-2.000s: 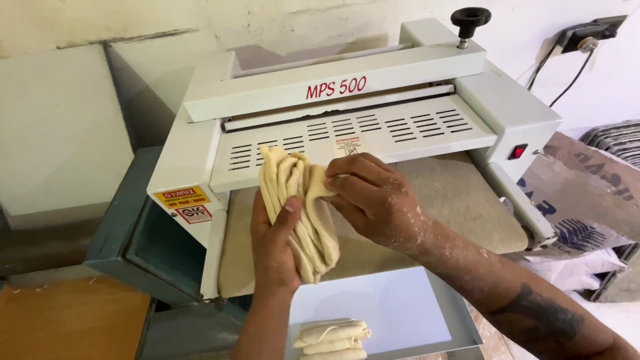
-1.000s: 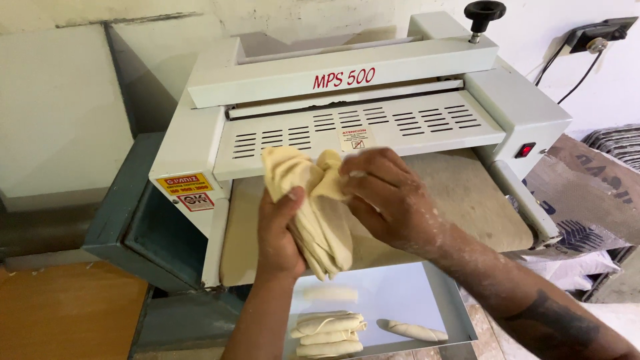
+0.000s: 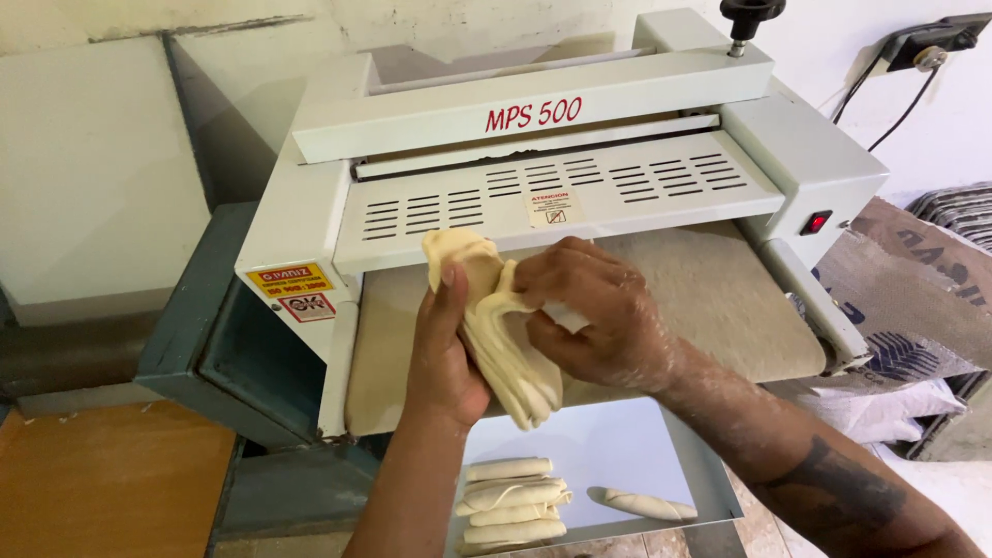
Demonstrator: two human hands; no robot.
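Observation:
My left hand (image 3: 449, 349) holds a stack of flat, folded dough sheets (image 3: 515, 364) from the left, its thumb over the top layers. The fingertips of my right hand (image 3: 593, 310) pinch the upper right edge of one sheet, which bends up in a curl from the stack. Both hands are over the cloth conveyor belt (image 3: 697, 302) of a white dough moulding machine (image 3: 635, 93). Below them, several rolled dough pieces (image 3: 515, 492) lie piled on a pale metal tray (image 3: 643, 442), and one roll (image 3: 649, 504) lies apart at its right.
A red lit switch (image 3: 816, 223) is on the machine's right side. Left of it stands a grey-green metal frame (image 3: 178, 310) and a wooden board (image 3: 108, 480). Woven sacks (image 3: 914, 287) lie at the right, below a wall outlet (image 3: 930, 56) with black cables.
The single roll at the tray's right, seen one second ago nearer the pile, now lies farther right. The dough sheet in my right fingers is bent differently. My left hand keeps holding the stack.

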